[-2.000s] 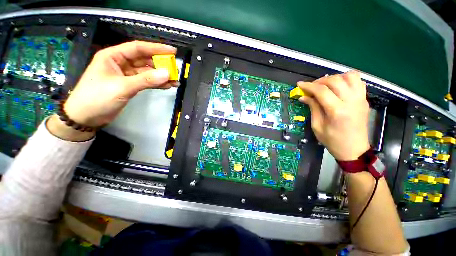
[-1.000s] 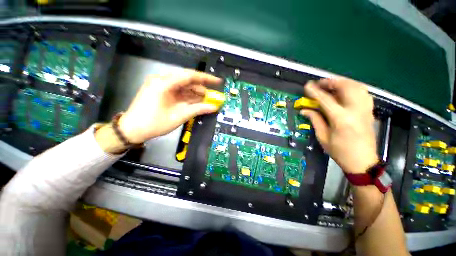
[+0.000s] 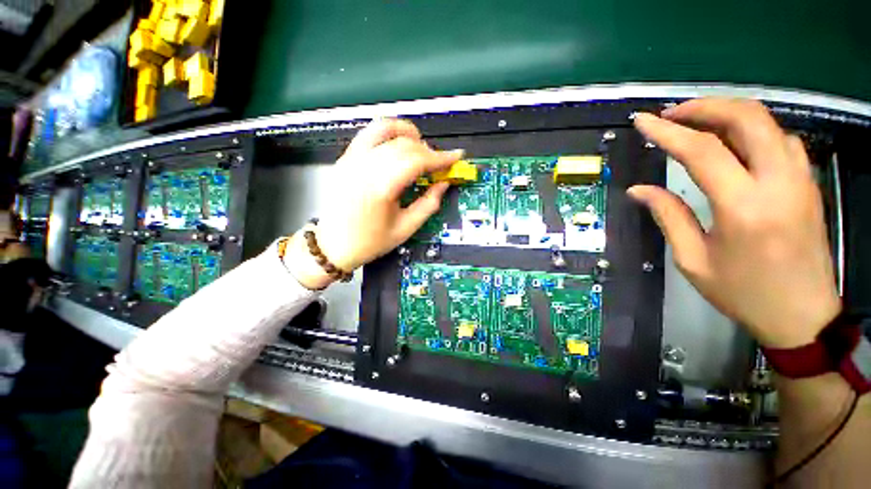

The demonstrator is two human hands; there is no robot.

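Note:
A black carrier (image 3: 630, 315) holds four green circuit boards (image 3: 535, 306) in front of me. My left hand (image 3: 382, 196) holds a large yellow capacitor (image 3: 460, 172) between thumb and fingers at the top of the upper left board. Another large yellow capacitor (image 3: 578, 170) sits at the top of the upper right board, with no hand on it. My right hand (image 3: 740, 210) is to the right of it, thumb and fingers apart and empty. Small yellow capacitors (image 3: 578, 348) sit on the boards. My left fingers hide part of the upper left board.
A black parts tray (image 3: 172, 95) of large yellow blocks stands on the green top (image 3: 477, 48) at the far left, beside a bluish plastic bag (image 3: 91, 86). Further carriers with boards (image 3: 186, 272) lie left on the conveyor. A cardboard box (image 3: 277, 441) is below the line.
My right hand has let go of the large capacitor on the upper right board and moved right, opening. My left hand has brought its capacitor over the upper left board. The view has turned left.

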